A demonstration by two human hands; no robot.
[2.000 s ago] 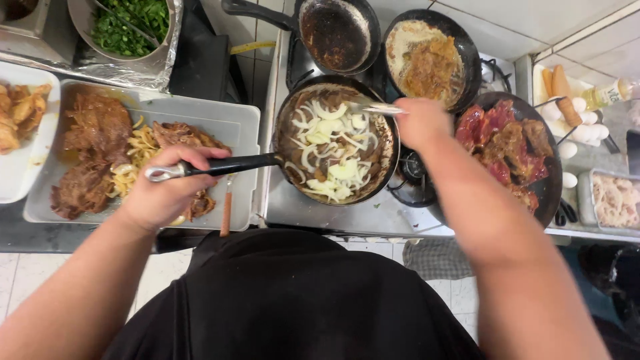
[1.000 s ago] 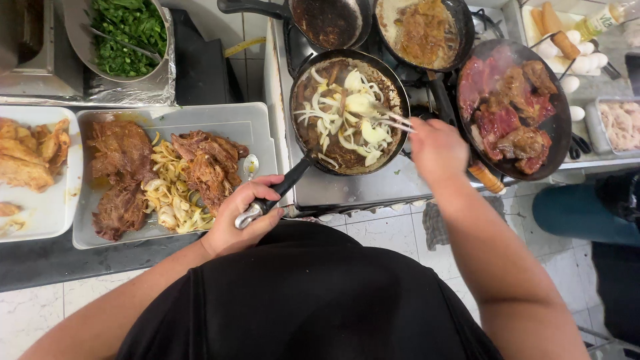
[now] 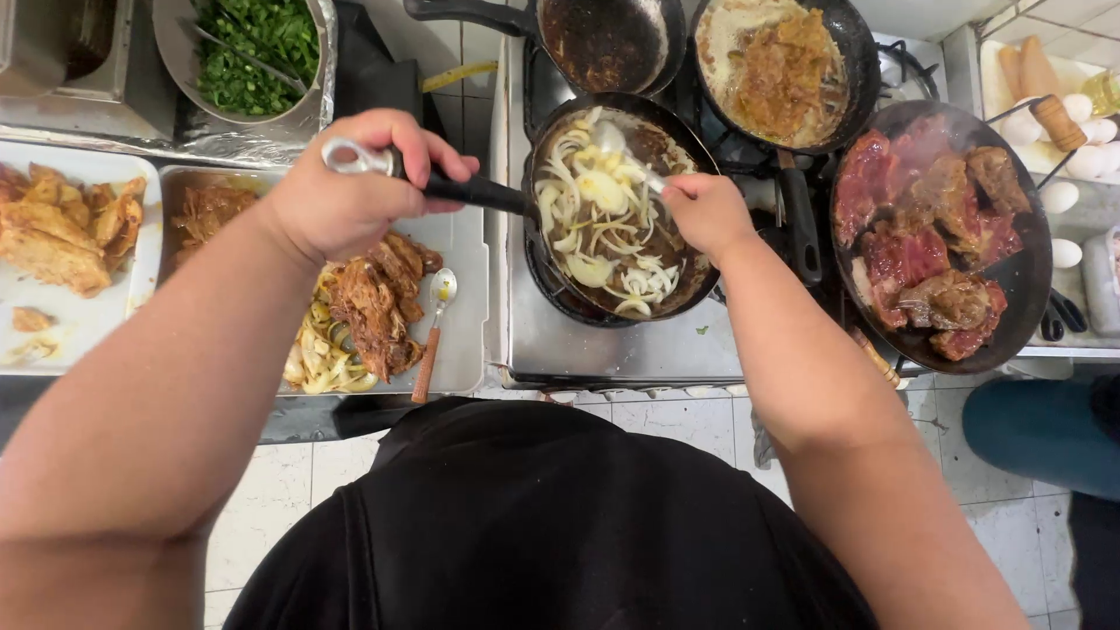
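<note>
My left hand (image 3: 372, 179) grips the black handle of a frying pan (image 3: 691, 289) on the stove. Sliced onions (image 3: 604, 192) lie over browned residue in this pan. In my right hand (image 3: 710, 214) is a metal spoon (image 3: 646, 175), its handle pinched in the fingers and its head among the onions near the pan's far side. To the right, a wide dark pan (image 3: 1019, 289) holds steaming pieces of meat (image 3: 958, 219), some red and some browned. Behind my right hand stands a pan with brown food (image 3: 783, 74), beside a darkened frying pan (image 3: 604, 44).
At left, a tray (image 3: 464, 306) holds cooked meat, onions and a spoon with a brown handle (image 3: 426, 363). A white tray (image 3: 144, 219) of cooked meat and a bowl of chopped greens (image 3: 258, 52) are near it. Eggs (image 3: 1060, 197) lie at right, above a person's teal-clad leg (image 3: 1046, 433).
The spoon in my right hand has moved from the right side of the onions toward the pan's far side. My left hand stays on the handle, now raised farther from my body than one second ago.
</note>
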